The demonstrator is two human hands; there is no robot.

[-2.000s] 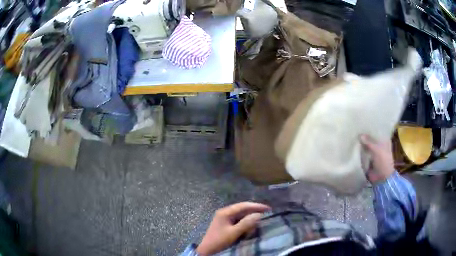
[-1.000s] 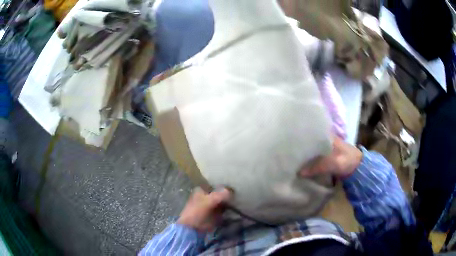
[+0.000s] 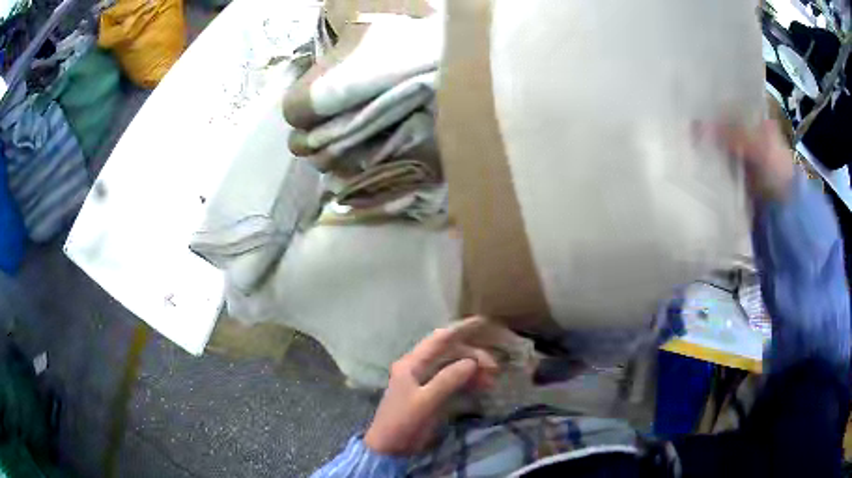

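A large cream cloth panel (image 3: pixel 635 168) with a brown band along its left side hangs in front of me at the right, blurred. My right hand (image 3: pixel 761 159), also blurred, holds its right edge. My left hand (image 3: pixel 430 387) is low in the middle, fingers curled, beside the panel's lower left corner and some greyish cloth; whether it grips anything is unclear. Left of the panel, folded cream and brown pieces (image 3: pixel 374 112) lie piled on more cream cloth (image 3: pixel 374 280), which hangs over the table's edge.
The white table (image 3: pixel 149 215) spans the left. Orange (image 3: pixel 145 42), green and striped cloth heaps or bags stand beyond it. Grey speckled floor (image 3: pixel 224 411) shows below. A table with a yellow edge (image 3: pixel 715 355) and a blue object (image 3: pixel 680 401) are at the lower right.
The view has turned left towards the white table. The panel has moved right and my right hand is higher on its edge. My left hand is no longer clearly pinching the panel's lower edge.
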